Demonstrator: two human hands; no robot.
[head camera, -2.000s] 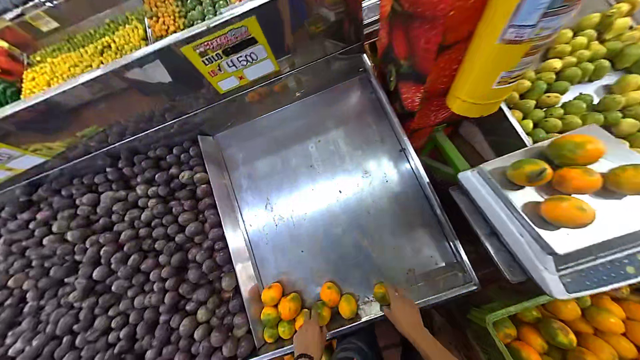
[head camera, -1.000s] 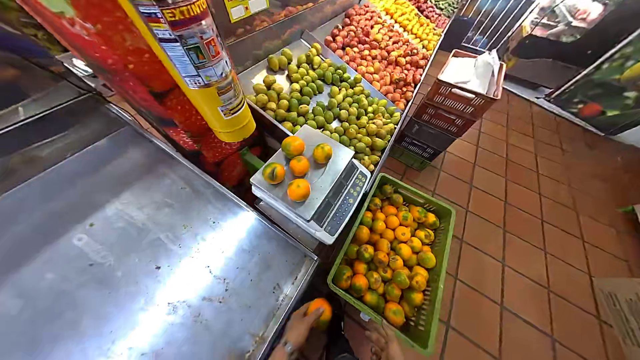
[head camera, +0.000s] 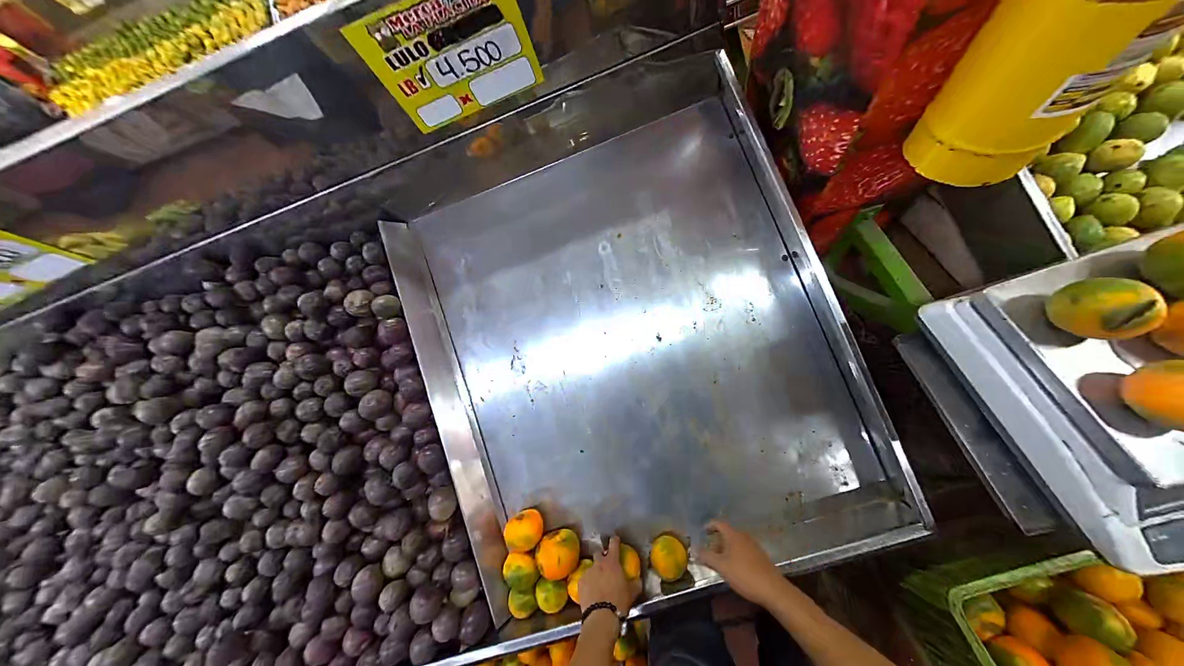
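Note:
A metal display tray (head camera: 647, 351) lies in front of me. Several orange-and-green citrus fruits (head camera: 558, 553) are grouped in its near left corner. My left hand (head camera: 606, 581), with a dark bead bracelet, reaches over the front edge among them; its fingertips touch down beside a partly hidden fruit (head camera: 630, 561). Whether it grips anything is hidden. A single fruit (head camera: 668, 557) sits between my two hands. Just right of that fruit, my right hand (head camera: 735, 560) rests at the front rim, fingers apart and holding nothing.
Dark purple fruits (head camera: 277, 444) fill the section to the left, behind a metal divider (head camera: 435, 398). At the right stand a scale (head camera: 1036, 398) bearing citrus fruits and a green crate (head camera: 962, 601) of more. A yellow cylinder (head camera: 999, 102) hangs above; a price sign (head camera: 444, 60) is at the back.
The view has swung back from the crate to the tray. One second ago a hand held a citrus fruit near the crate; now my right hand is empty at the tray's front rim.

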